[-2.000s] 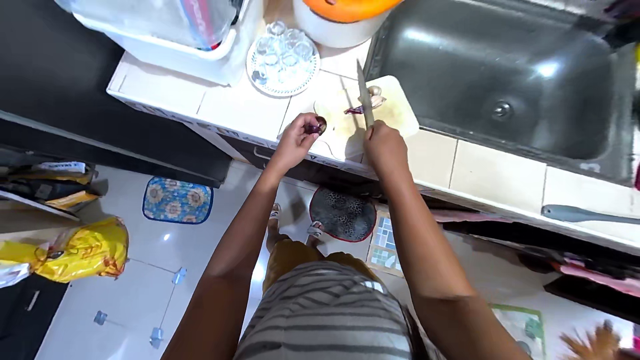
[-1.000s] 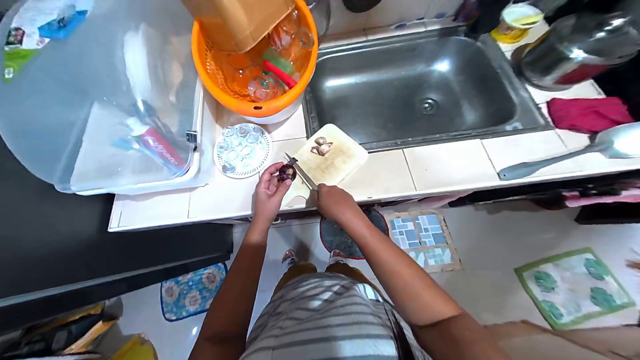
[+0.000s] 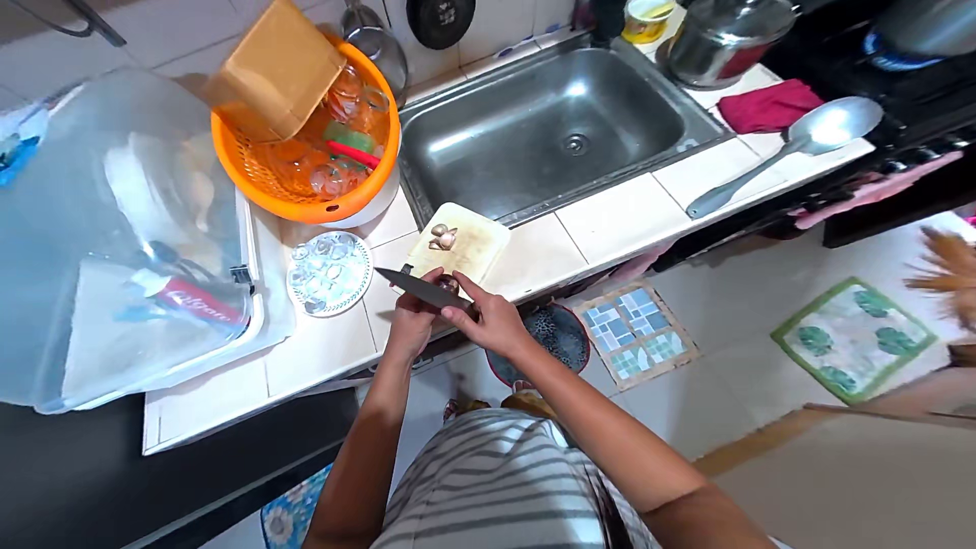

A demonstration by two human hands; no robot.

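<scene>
My left hand (image 3: 415, 313) holds a small dark purple onion (image 3: 448, 284) over the near edge of a cutting board (image 3: 480, 248). A kitchen knife (image 3: 418, 288) is in my right hand (image 3: 488, 316), its blade pointing left across the onion and my left fingers. My right fingertips are close to the onion; whether they touch it is unclear. Several garlic cloves (image 3: 444, 239) lie on the board, and a dark scrap (image 3: 407, 269) sits at its left edge. The knife partly hides the onion and my left fingers.
Behind the board is a steel sink (image 3: 549, 130). Left stand a plate of clear glass-like pieces (image 3: 330, 273), an orange basket (image 3: 305, 210) and a translucent plastic bin (image 3: 61, 305). A large spoon (image 3: 762, 171), a red cloth (image 3: 770, 105) and a lit stove (image 3: 907, 57) are right.
The knife was over the board two seconds ago, apart from the onion; now its blade lies across the onion, and my hands are closer together. The view has shifted.
</scene>
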